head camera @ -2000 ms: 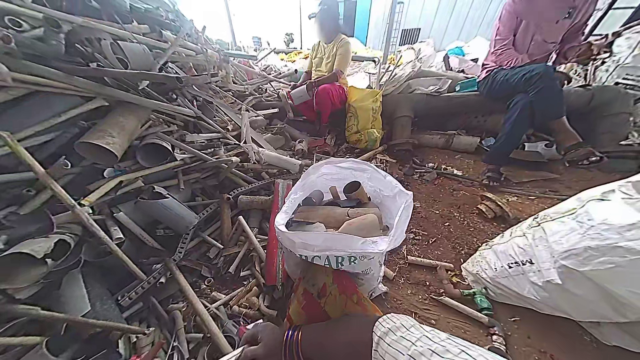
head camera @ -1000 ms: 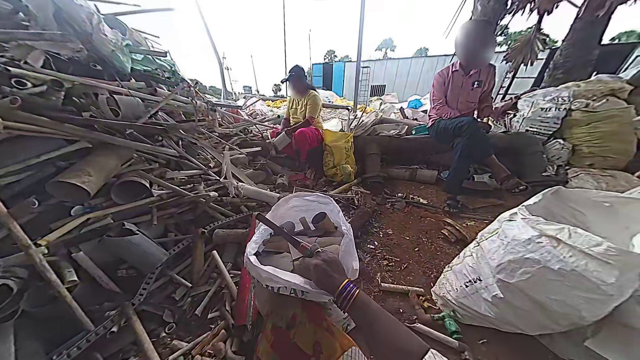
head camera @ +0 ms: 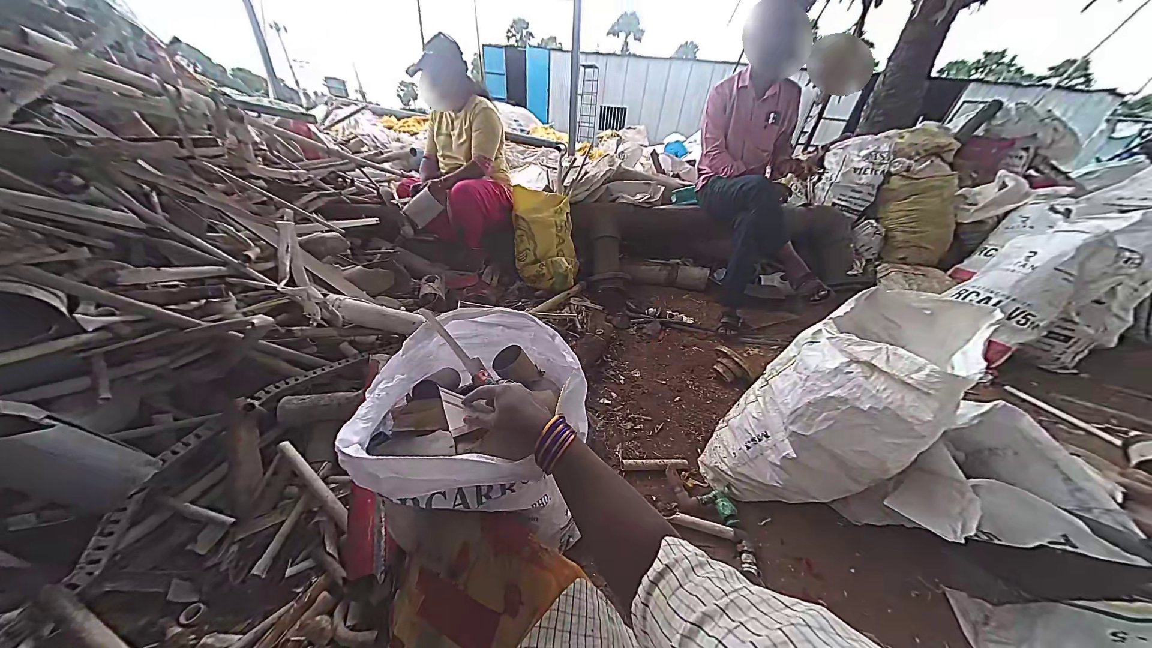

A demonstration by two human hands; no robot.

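My right hand (head camera: 511,419), with bangles at its wrist, reaches from the lower right into the mouth of a white woven sack (head camera: 360,450). Its fingers are at a flat light-coloured piece (head camera: 457,412) among pipe offcuts; whether they grip it is unclear. Just beyond the knuckles, a long narrow strip or blade (head camera: 445,340) slants up to the left over the sack's rim. A short dark pipe piece (head camera: 517,364) stands near the far rim. My left hand is out of view.
Scrap pipes (head camera: 180,297) are heaped on the left. A large white sack (head camera: 837,405) lies at the right, with pipe bits and a green fitting (head camera: 724,506) on the soil near it. Two people sit beyond; a yellow sack (head camera: 544,238) stands beside one. More filled sacks (head camera: 918,207) stand back right.
My right hand, low in front of the sack two seconds ago, was over its mouth one second ago with a dark strip there. It is now lower among the pieces. The view has tilted up.
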